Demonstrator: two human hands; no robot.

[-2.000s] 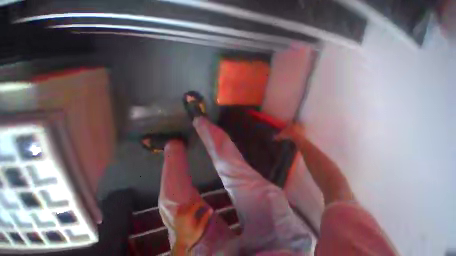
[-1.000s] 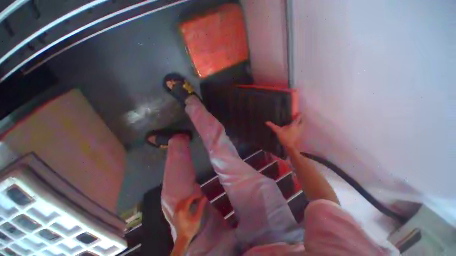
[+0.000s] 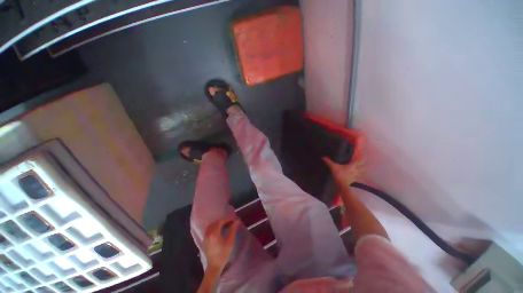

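Observation:
A black panel (image 3: pixel 304 151) with an orange-red edge stands between my legs and the pale wall. My right hand (image 3: pixel 347 171) is at its upper right corner, thumb on the dark face and fingers at the orange-red edge, gripping it. My left hand (image 3: pixel 219 243) rests on my left thigh, fingers curled; a small dark patch shows at the fingers, and I cannot tell if it is a held thing. A white compartment tray (image 3: pixel 74 237) with dark watch bodies in several pockets lies at the lower left.
A tan carton (image 3: pixel 94 140) is beyond the tray. An orange-red box (image 3: pixel 268 47) stands on the floor near the wall. Black rack shelves (image 3: pixel 86 20) cross the upper left. A black hose or cable (image 3: pixel 410 214) runs to a pale box (image 3: pixel 493 272) at the lower right. My feet are on the grey-green floor.
The view has turned and tilted further down. Since one second ago, the black panel in my right hand has moved away from the orange-red box, towards me. My left hand stays on my thigh.

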